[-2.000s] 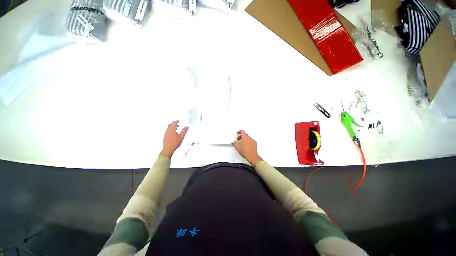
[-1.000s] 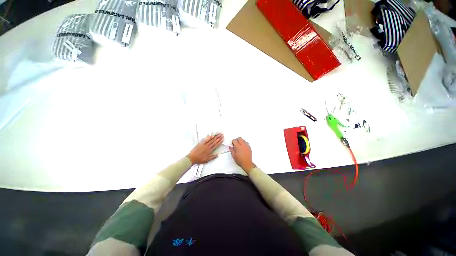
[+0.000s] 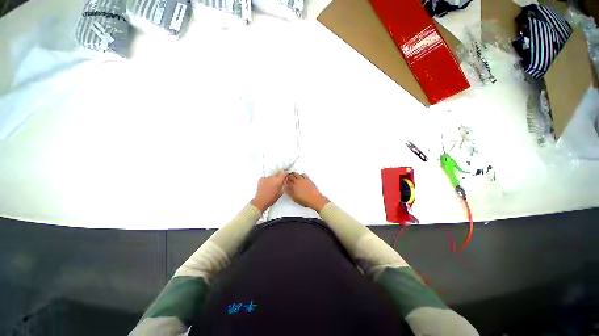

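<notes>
A white wrapping sheet (image 3: 279, 134) lies on the white table in front of me, washed out by glare, with faint grey lines of something narrow inside. My left hand (image 3: 271, 188) and my right hand (image 3: 303, 189) meet at its near part, fingertips together, pinching a bit of the sheet. Whether tape is between the fingers cannot be seen. The red tape dispenser (image 3: 398, 195) with a yellow-cored roll stands at the right near the table edge.
Small snips (image 3: 416, 151) and a green air blow gun (image 3: 451, 172) on a red hose lie right. A long red packet (image 3: 421, 49) lies on cardboard (image 3: 372, 47). Striped pouches (image 3: 542, 41) are at the far right, finished packs (image 3: 104, 27) far left, and white sheets (image 3: 39, 85) left.
My left hand, first apart and then flat on the sheet, has closed its fingers beside my right hand. My right hand has moved a little left to meet it. The camera view has shifted.
</notes>
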